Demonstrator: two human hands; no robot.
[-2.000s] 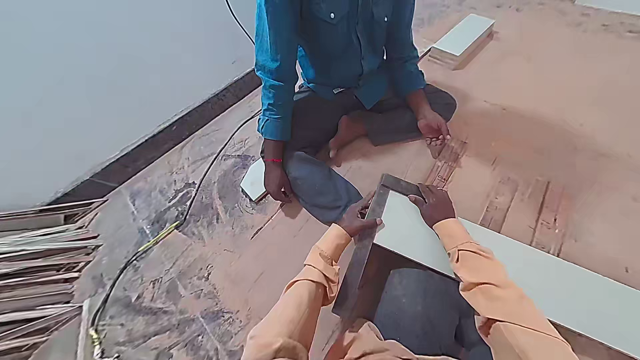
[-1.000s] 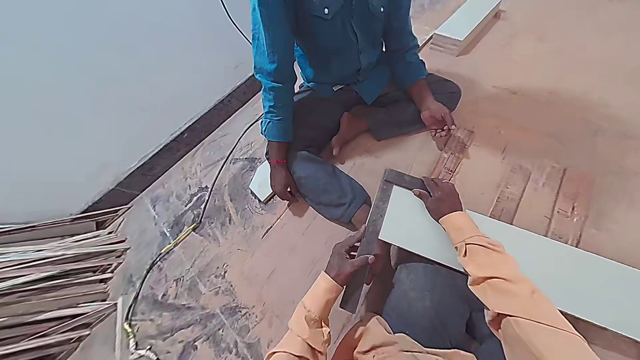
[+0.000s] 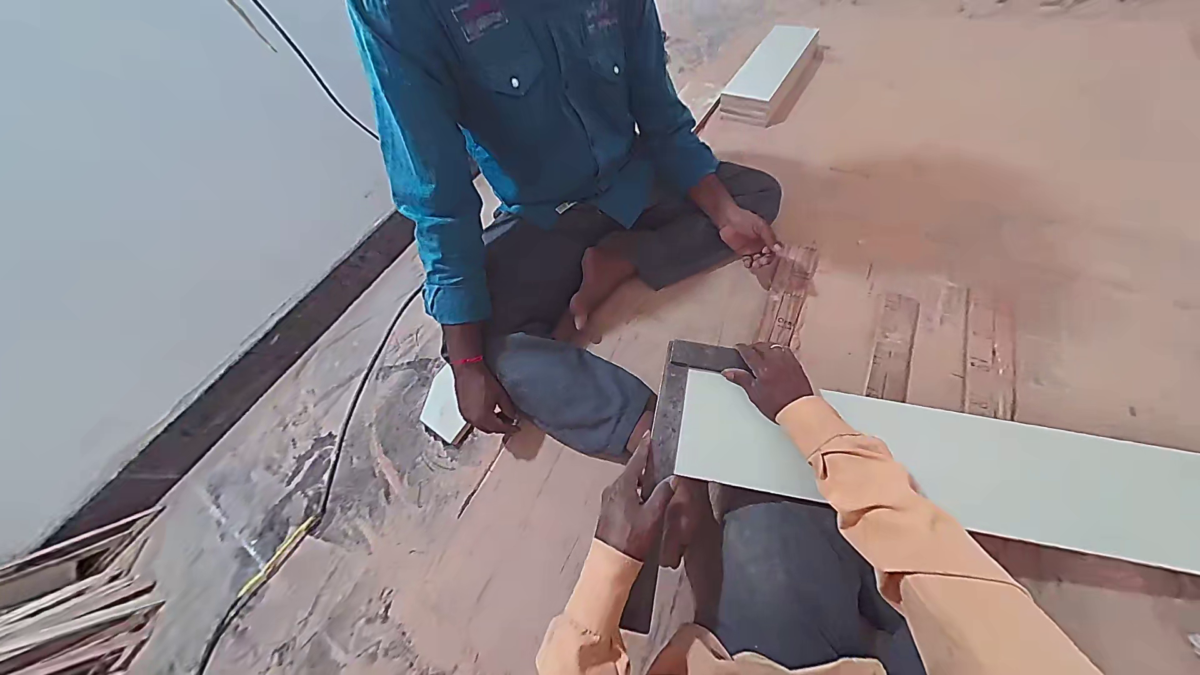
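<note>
A dark L-shaped carpenter's square (image 3: 667,412) lies against the end of a long, pale laminated board (image 3: 937,450). My left hand (image 3: 636,502) grips the square's long arm near the board's lower corner, its thumb at the board's edge. My right hand (image 3: 771,377) holds the square's short arm down along the board's far edge. The board rests over my leg and runs off to the right. The square's lower end reaches below my left hand.
A person in a blue shirt (image 3: 553,112) sits cross-legged opposite. Stacked pale boards (image 3: 771,70) lie behind. A small pale offcut (image 3: 442,408) is by that person's hand. Wood strips (image 3: 84,600) are piled lower left, near a black cable (image 3: 342,431). Flat strips (image 3: 989,356) lie beyond the board.
My left hand has moved from the square's upper part down its long arm. The square now lies squarely along the board's end, where one second ago it stood at a slant.
</note>
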